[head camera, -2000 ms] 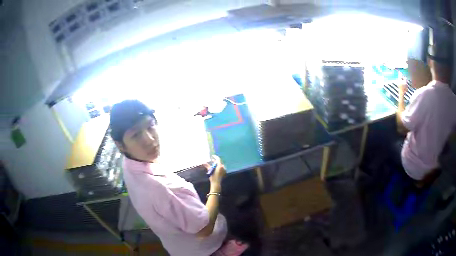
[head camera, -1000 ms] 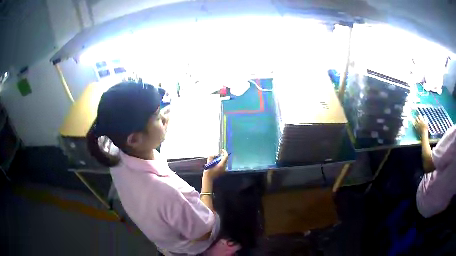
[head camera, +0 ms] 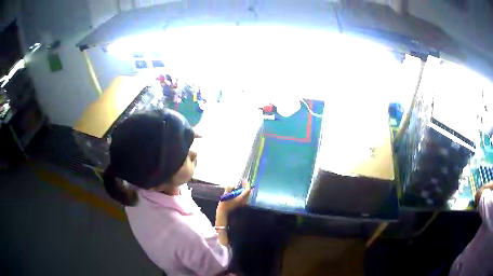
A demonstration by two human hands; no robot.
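Note:
Neither of my hands shows in the head view. Nearest in front of me is a workbench with a green mat (head camera: 286, 178) marked by red and yellow lines. A stack with a pale, glare-washed top and dark side (head camera: 351, 194) stands right of the bare mat. A flat, overexposed pale stack (head camera: 227, 145) lies left of it. A worker in a pink top (head camera: 173, 232) and dark cap stands at the bench, holding a blue item (head camera: 232, 194) in one hand. Small red and white items lie at the back, too blurred to name.
A tan sheet (head camera: 111, 108) tops a stack at the bench's left end. A dark tray stack (head camera: 438, 167) stands at the right. Another person's arm (head camera: 478, 232) shows at the right edge. A brown board (head camera: 324, 256) is below the bench. A yellow floor line (head camera: 81, 188) runs at left.
The view has moved closer to the bench and shifted right. The worker in pink has turned from facing me towards the bench. The person at the right is now mostly cut off.

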